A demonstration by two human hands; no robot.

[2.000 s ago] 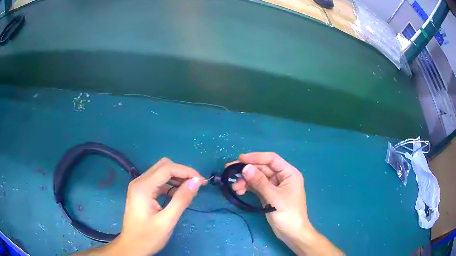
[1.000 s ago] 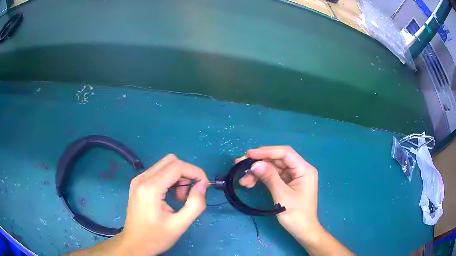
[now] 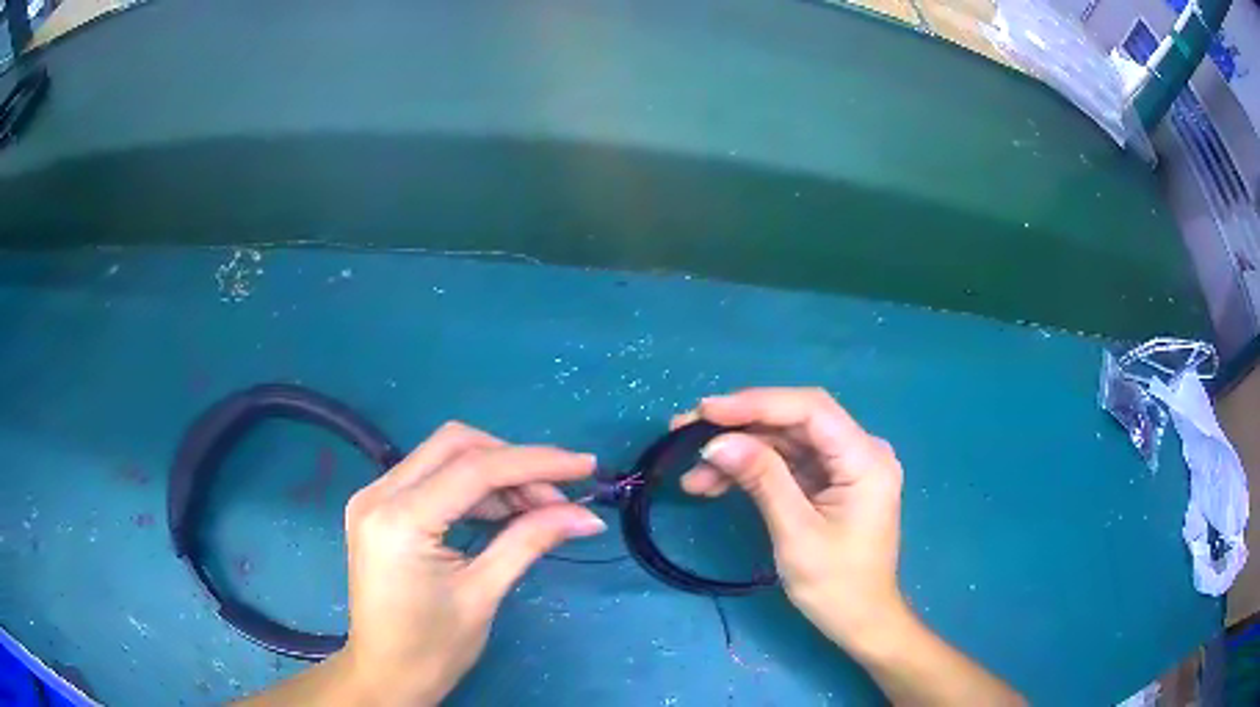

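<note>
The black headband (image 3: 283, 401) lies on the blue-green bench, left of my hands, its lower end running behind my left wrist. My right hand (image 3: 815, 483) grips the black curved yoke (image 3: 656, 546) at its upper part, just above the bench. The yoke's short stub (image 3: 608, 488) points left, with fine light and coloured wire tips at it. My left hand (image 3: 477, 532) is at the stub, thumb and forefinger slightly apart; whether it still pinches the wire is unclear. A thin dark wire (image 3: 587, 559) runs below, behind the yoke.
A darker green conveyor belt (image 3: 622, 180) crosses beyond the bench. A black assembly (image 3: 21, 104) lies at its far left. A small clear bag (image 3: 1136, 414) and a limp white item with loops (image 3: 1209, 477) lie at the right bench edge. Blue plastic shows at lower left.
The yoke and my right hand have moved slightly right. My left thumb and forefinger have spread, and the wire tips now show on the yoke's inner side of the stub.
</note>
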